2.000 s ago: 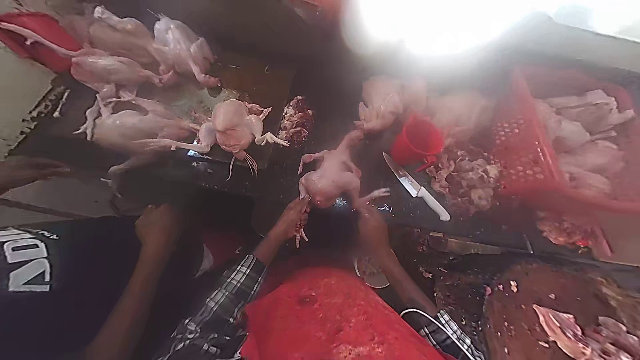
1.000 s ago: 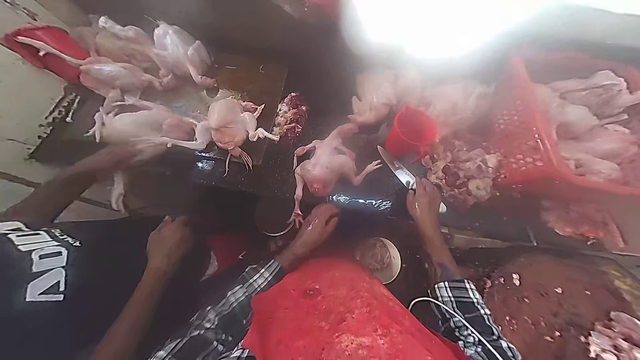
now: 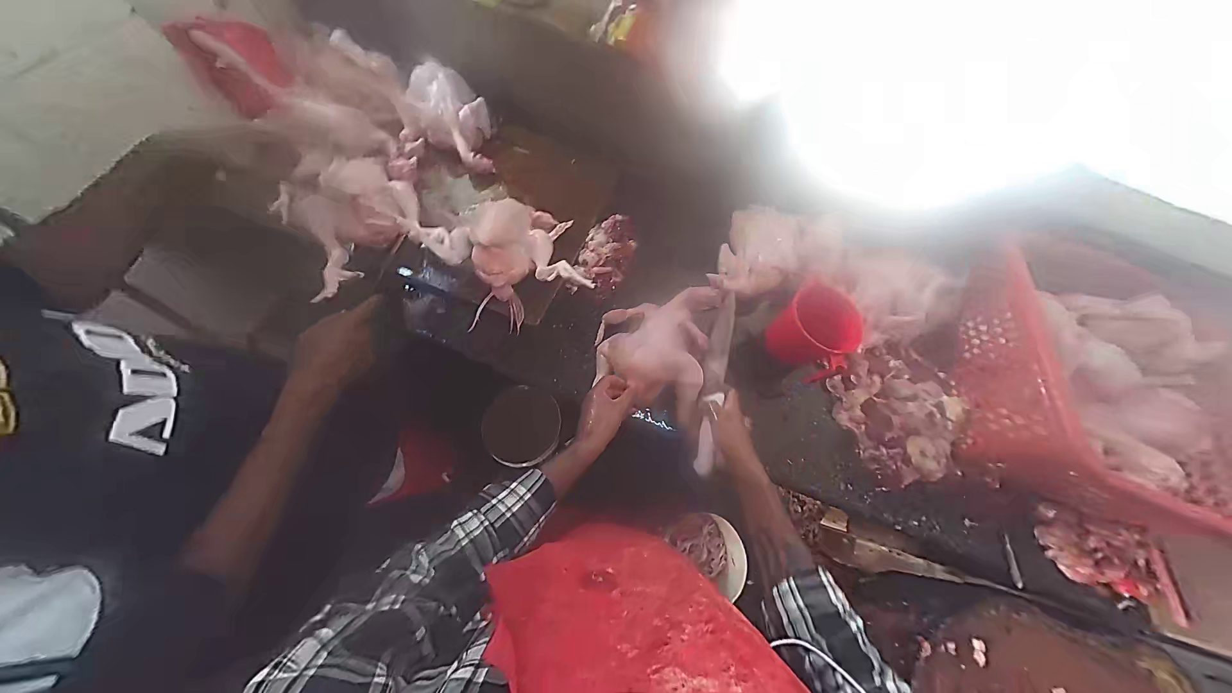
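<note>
A plucked chicken carcass [image 3: 654,345] lies on the dark wet counter in front of me. My left hand [image 3: 604,412] pinches its lower end with the fingertips. In my right hand [image 3: 733,431] is a knife [image 3: 720,361] with a white handle, its blade pointing away from me along the carcass's right side. Whether the blade touches the skin I cannot tell. Right of the knife stands a red plastic mug [image 3: 814,322], beside a heap of chicken offal [image 3: 900,409]. Another plucked carcass [image 3: 502,245] lies to the left, near a small pile of giblets [image 3: 607,252].
A co-worker's hand [image 3: 337,337] holds a blade at the left, by more carcasses [image 3: 361,202]. A red perforated crate [image 3: 1025,385] of chicken stands at the right. Near my apron are a bowl of scraps [image 3: 733,558] and a round container [image 3: 521,426]. A chopping block [image 3: 1049,654] is at the lower right.
My right hand has picked up the knife from beside the mug and brought it to the carcass. My left hand has moved onto the carcass's lower end. The view has shifted.
</note>
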